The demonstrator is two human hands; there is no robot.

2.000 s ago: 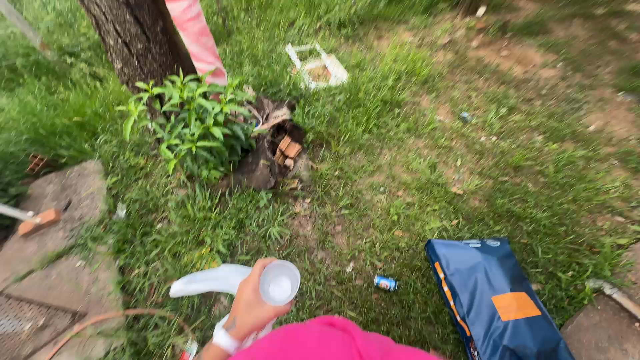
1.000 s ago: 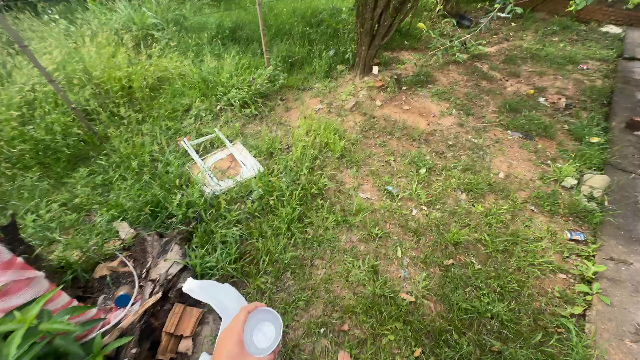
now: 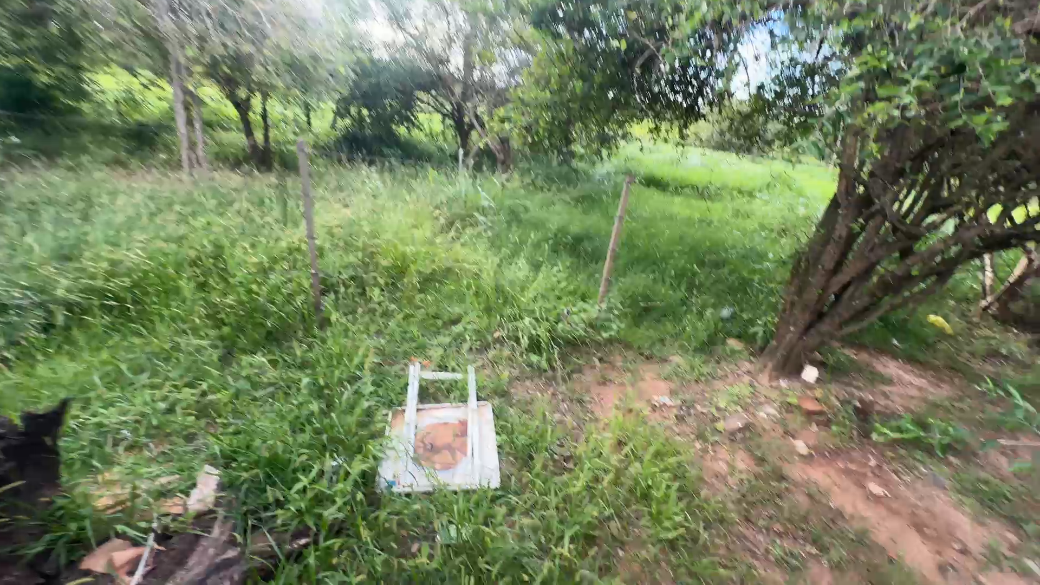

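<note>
Neither my left hand nor my right hand shows in the head view now, so what they hold or touch is hidden. Nearest in front lies a broken white frame with a flat panel, flat in the grass, with a brownish round patch on it. At the lower left, a dark, charred-looking stump stands beside pieces of weathered wood and a reddish brick fragment.
A tree with several leaning stems rises at the right. Two thin wooden posts, one left and one nearer the middle, stand in tall grass. Stones and a brick piece lie on bare reddish soil.
The view has swung upward toward the trees. The hand with the clear cup and the whitish curved container beside it, visible a second ago, have left the view.
</note>
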